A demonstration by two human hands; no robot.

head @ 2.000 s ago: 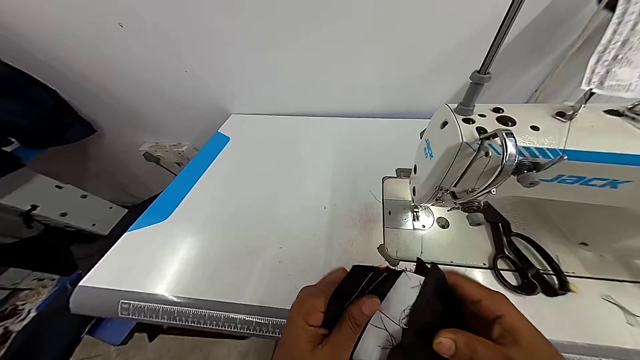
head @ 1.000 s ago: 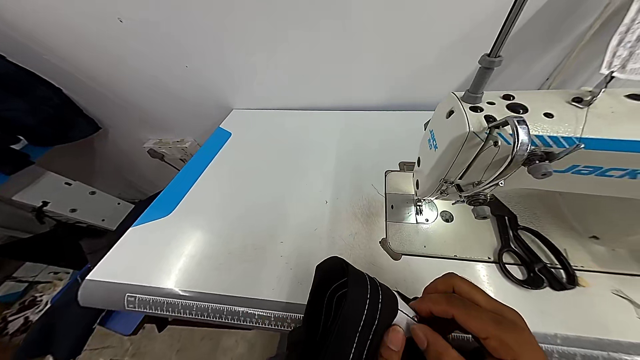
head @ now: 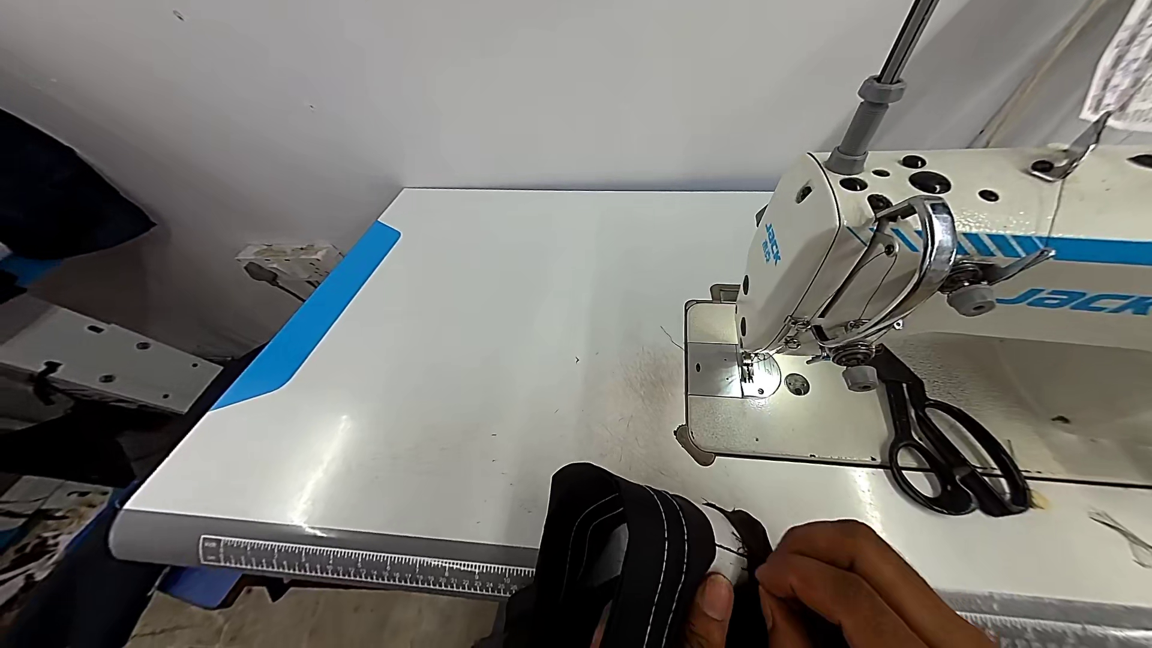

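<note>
Black fabric with white double topstitching (head: 661,558) is bunched at the table's front edge, with a white inner layer (head: 725,542) showing at its right side. My left hand (head: 711,612) is mostly hidden behind and under the cloth; its thumb presses on the white layer. From the right, my right hand (head: 855,576) pinches the black edge of the fabric between thumb and fingers. Behind the hands stands a Jack sewing machine (head: 810,243), its needle area lit. Black-handled scissors (head: 958,459) lie on the machine bed, to the right of the needle.
The white table (head: 468,342) has a ruler strip (head: 360,562) along its front edge. Loose thread (head: 1125,535) lies at the right. A wall socket with a plug (head: 292,263) is beyond the blue corner. Dark cloth (head: 63,193) hangs at the left.
Two seconds ago both hands held the fabric with its white layer facing up between them. The cloth has since been turned, showing the topstitched black side, and my left hand is now mostly covered.
</note>
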